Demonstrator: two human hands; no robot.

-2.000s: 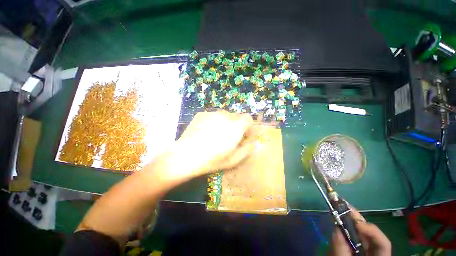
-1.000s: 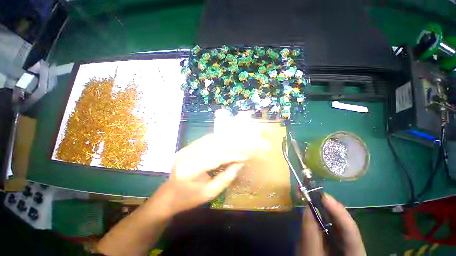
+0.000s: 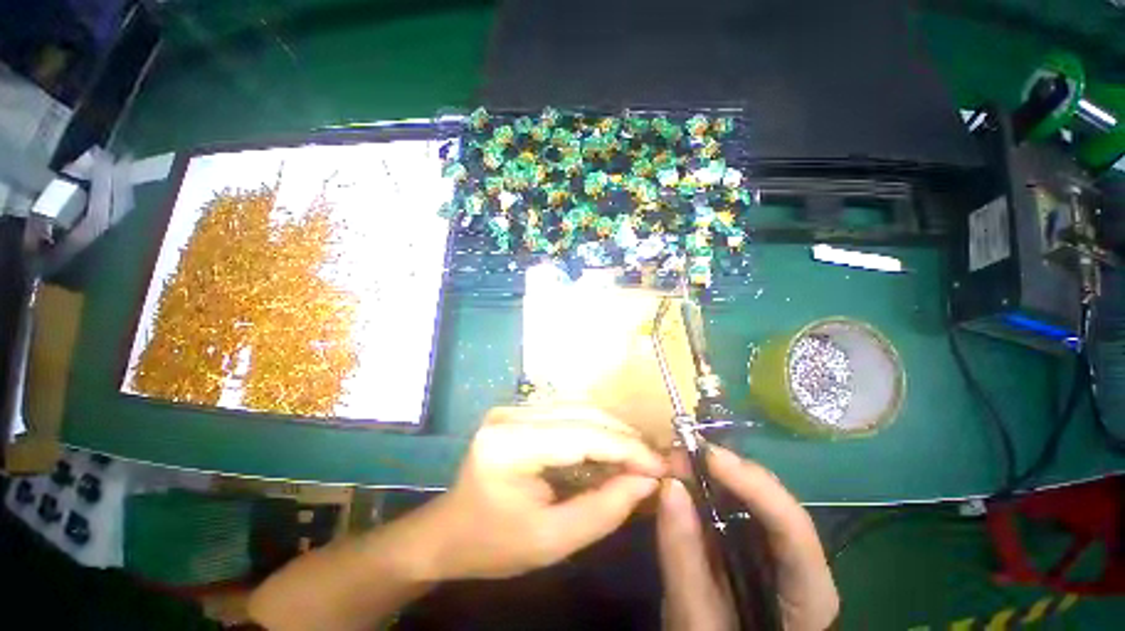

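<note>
My right hand (image 3: 753, 542) holds the black soldering iron (image 3: 728, 493), its long tip and thin guide tube pointing up over the right edge of the tan plate (image 3: 642, 370). My left hand (image 3: 555, 493) is at the plate's front edge, thumb and forefinger pinched together and meeting the fingertips of my right hand. Whether a small part is between them is too small to tell. Glare washes out the plate's left part. The heap of gold slivers (image 3: 259, 308) lies on the white tray (image 3: 389, 284) at left. Small green assemblies (image 3: 592, 185) are piled behind the plate.
A round yellow-green tub (image 3: 771, 382) with silvery fill stands right of the plate. A short white stick (image 3: 857, 258) lies behind it. The dark solder feeder (image 3: 1018, 265) with a blue light stands at right, with cables below and a green reel (image 3: 1055, 99) above. A black panel (image 3: 716, 62) is behind.
My left hand has moved back from over the plate to its front edge and now meets my right hand. My right hand has moved left with the iron, from near the tub to the plate.
</note>
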